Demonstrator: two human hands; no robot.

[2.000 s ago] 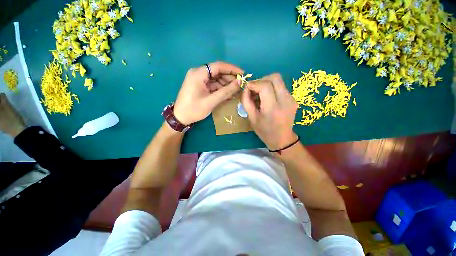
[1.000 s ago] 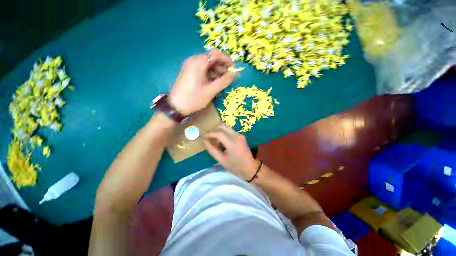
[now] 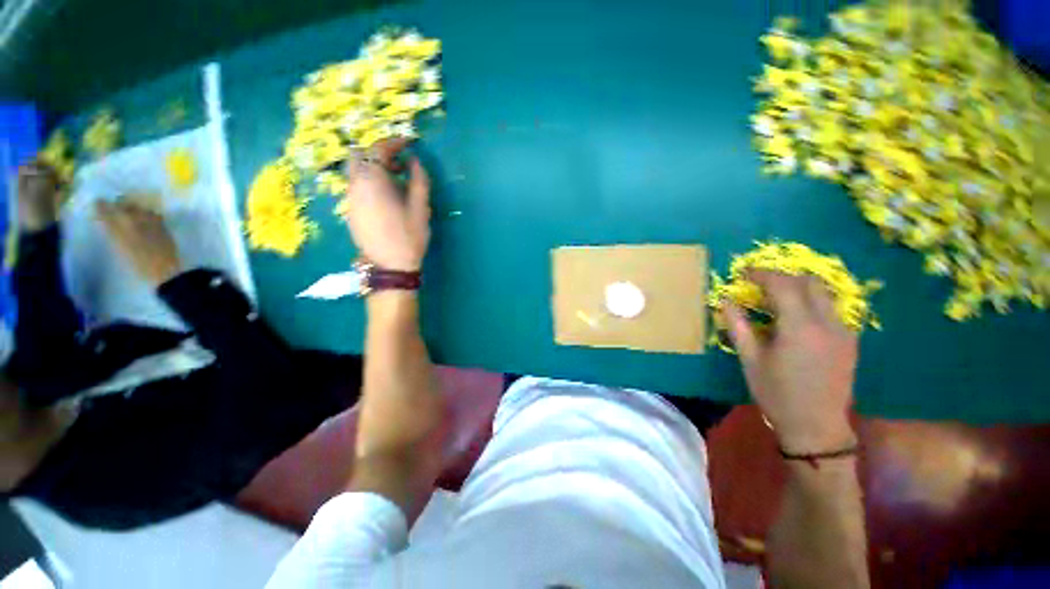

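Note:
My left hand (image 3: 389,213), with a watch at the wrist, is at the lower edge of the upper-left heap of yellow-and-white pieces (image 3: 366,94). Its fingertips are blurred, and I cannot tell if they hold a piece. My right hand (image 3: 798,354) is over the ring-shaped pile of small yellow parts (image 3: 846,276), fingertips down at its left part; whether it pinches one is unclear. Between the hands lies the tan cardboard piece (image 3: 674,299) with a white glue disc (image 3: 625,299) and a few yellow slivers beside it.
A large heap of yellow-and-white pieces (image 3: 921,138) is at upper right. A dense yellow pile (image 3: 276,209) is at left. The white glue bottle (image 3: 332,285) is partly hidden behind my left wrist. At far left a person in dark sleeves works over a white sheet (image 3: 104,270).
My left hand has moved from above the large heap's edge to the upper-left heap, and no piece now shows at its fingers. My right hand has moved from beside the cardboard onto the ring-shaped pile.

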